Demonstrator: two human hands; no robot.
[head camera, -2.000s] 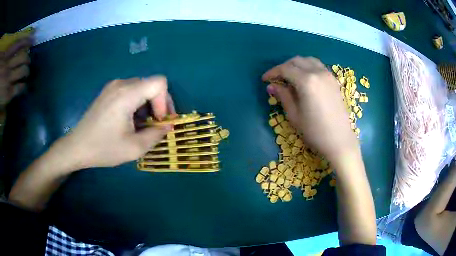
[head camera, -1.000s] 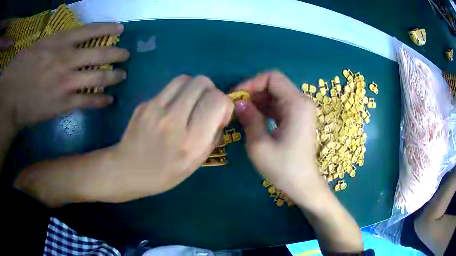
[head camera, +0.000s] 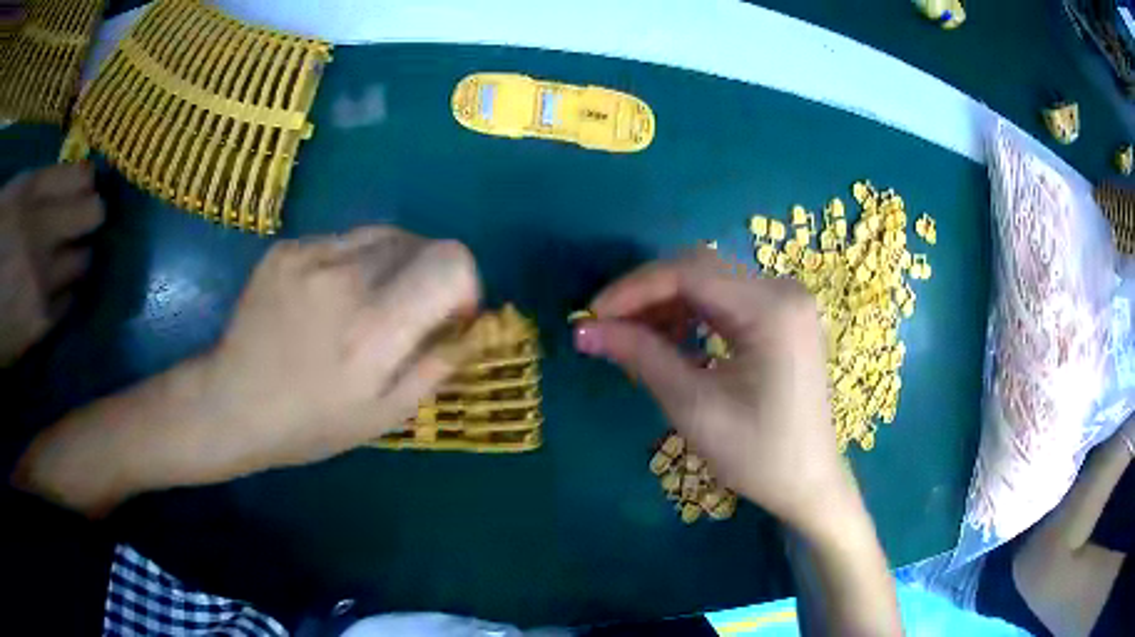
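Observation:
My left hand (head camera: 361, 336) is at the left end of a row of nested yellow bases (head camera: 479, 417) standing on edge; its fingers close on a blurred yellow base (head camera: 494, 334) at the top of the row. My right hand (head camera: 734, 361) pinches a small yellow clip (head camera: 581, 316) between thumb and forefinger, to the right of the row and apart from it. A heap of small yellow clips (head camera: 859, 299) lies beside and partly behind my right hand. One yellow base (head camera: 554, 112) with pale rectangles lies flat near the white strip.
A curved row of yellow bases (head camera: 205, 112) stands at the upper left, with another person's hand (head camera: 50, 237) below it. A clear bag of pale pink strands (head camera: 1052, 336) lies at right. A person's arm (head camera: 1070, 529) is at lower right. Yellow pieces (head camera: 1062, 121) lie beyond the white strip (head camera: 747, 50).
A base now lies flat near the white strip. My hands have parted, the left moving back to the row. The other person's hand has withdrawn left, uncovering the curved row.

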